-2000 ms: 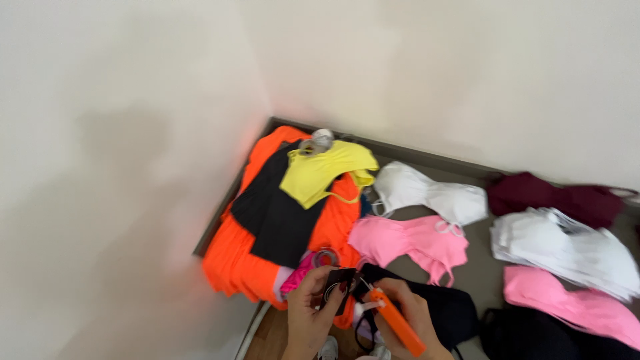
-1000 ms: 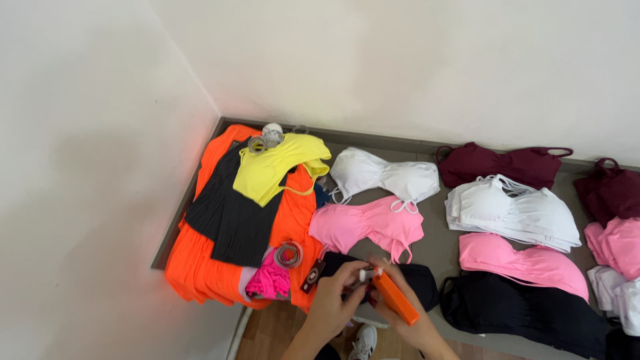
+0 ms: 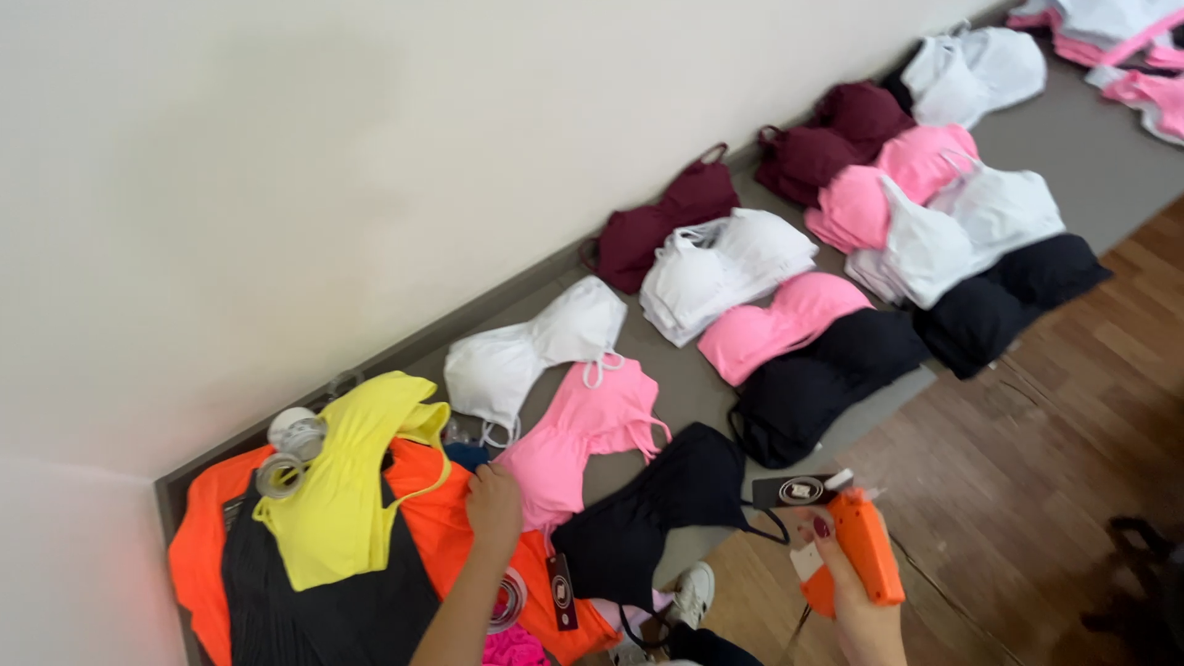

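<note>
My right hand point(image 3: 856, 592) grips an orange tagging gun point(image 3: 865, 546) near the bottom right, with a black hang tag point(image 3: 788, 491) at its front. My left hand point(image 3: 493, 507) reaches over the orange fabric point(image 3: 430, 481) beside a small dark blue item point(image 3: 466, 455); its fingertips are partly hidden, so a hold cannot be told. Just right of that hand lie a pink bikini top point(image 3: 555, 453) and a black one point(image 3: 661, 513). Another black hang tag point(image 3: 561, 592) rests by the black top. A yellow top point(image 3: 356, 481) lies on dark pleated fabric point(image 3: 314, 601) to the left.
A grey table point(image 3: 1045, 139) runs along the wall, bearing stacked white tops point(image 3: 726, 268), maroon tops point(image 3: 661, 222) and more pink and black ones. Rolls of tape point(image 3: 280, 474) sit by the yellow top. A shoe point(image 3: 692, 595) shows on the wooden floor point(image 3: 999, 462).
My hands, close together at the tagging gun before, are now apart. The left has moved to the garments; the right keeps the gun. The view has turned and shows more of the table.
</note>
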